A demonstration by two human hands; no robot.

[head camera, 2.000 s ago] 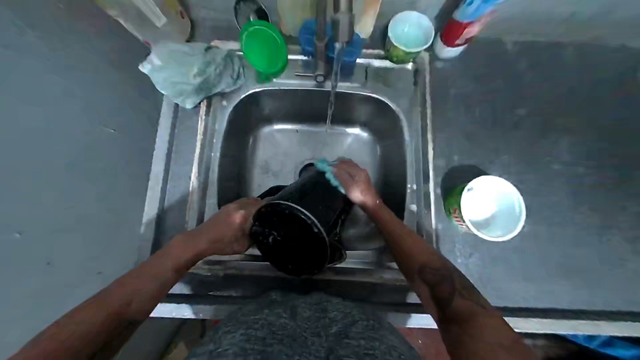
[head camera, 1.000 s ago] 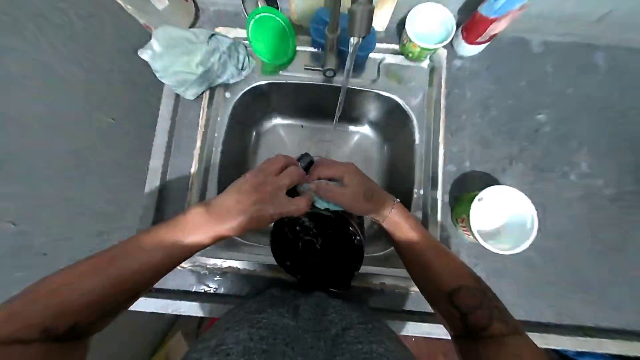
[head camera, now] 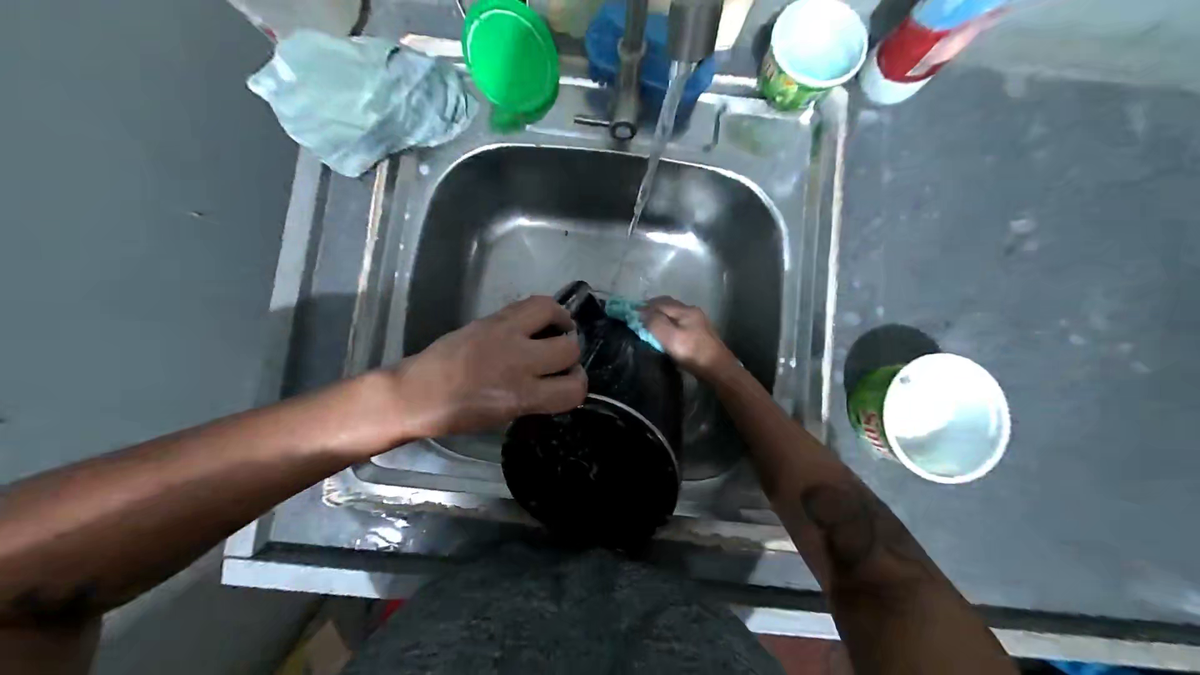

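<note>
A black cylindrical vessel (head camera: 592,469) lies tilted over the sink's near edge, its round end toward me. My left hand (head camera: 511,366) grips the dark handle on the vessel's left side, the fingers curled. On the far right of the vessel, my right hand (head camera: 684,333) holds a light-blue scrubbing cloth (head camera: 630,319) against its black surface. Water streams from the faucet (head camera: 694,33) into the stainless steel sink (head camera: 750,253), just beyond the vessel. Part of the handle is hidden by my left fingers.
Behind the basin stand a green plastic strainer or lid (head camera: 511,56), a blue container (head camera: 607,42), a white-and-green tub (head camera: 818,47) and a red-and-white bottle (head camera: 914,52). A crumpled plastic bag (head camera: 361,103) lies at back left. Another tub (head camera: 947,417) sits on the right counter.
My right hand with the cloth has moved away from my left hand, to the vessel's far right side. Two seconds ago the vessel leaned the other way, with my left hand at its left side.
</note>
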